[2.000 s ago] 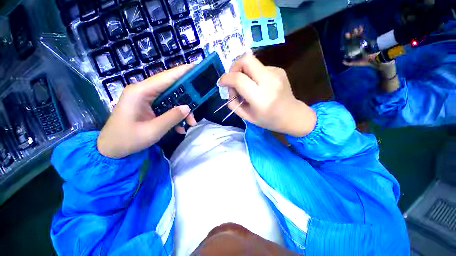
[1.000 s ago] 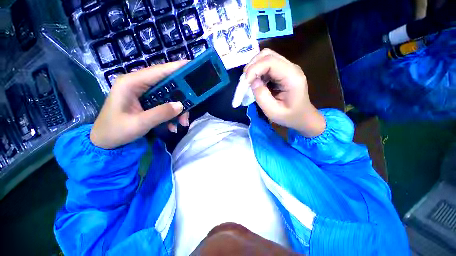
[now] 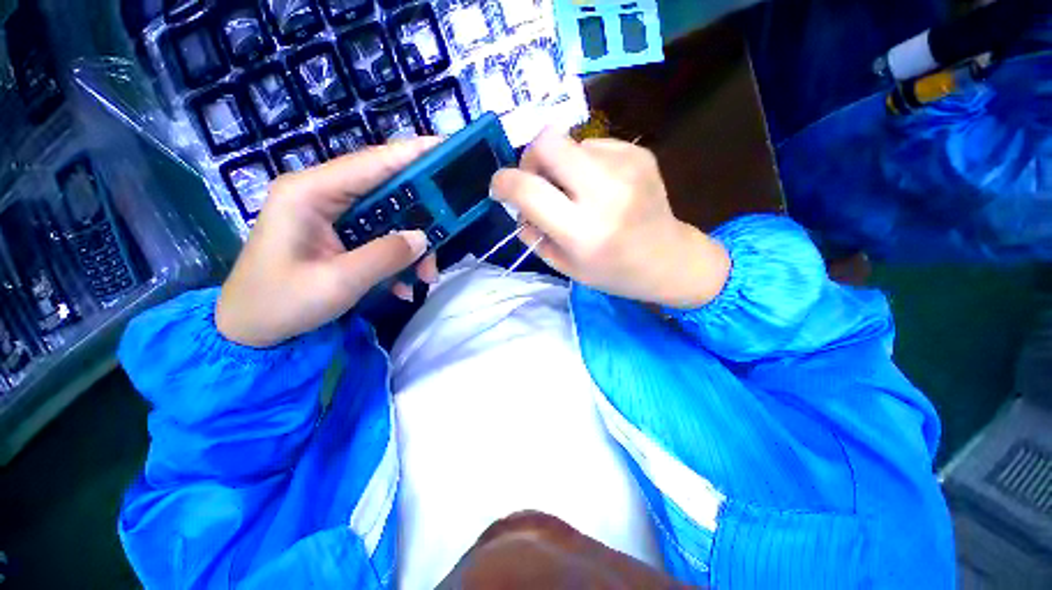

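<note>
My left hand (image 3: 306,248) holds a dark teal keypad phone (image 3: 433,202) tilted above my lap, thumb over the keys, the screen end towards my right hand. My right hand (image 3: 600,213) is at the screen's right edge with its fingertips against it. Thin silver tweezers (image 3: 508,246) stick out below its fingers, tips towards my lap. Whether its fingertips also hold a wipe or film cannot be seen. The lens tray (image 3: 213,158) with rows of black square frames lies beyond the phone.
Clear phone trays (image 3: 162,271) with dark phones lie at the left. A pale blue cut-out card (image 3: 617,37) is beyond my right hand. A brown carton (image 3: 692,127) with some yellow scrap stands right of it. Another person's blue sleeve (image 3: 911,173) is at the far right.
My right hand has moved left, back to the phone's screen edge. The white wad seen in its fingers before no longer shows, and the tweezers show again. My left hand still holds the phone.
</note>
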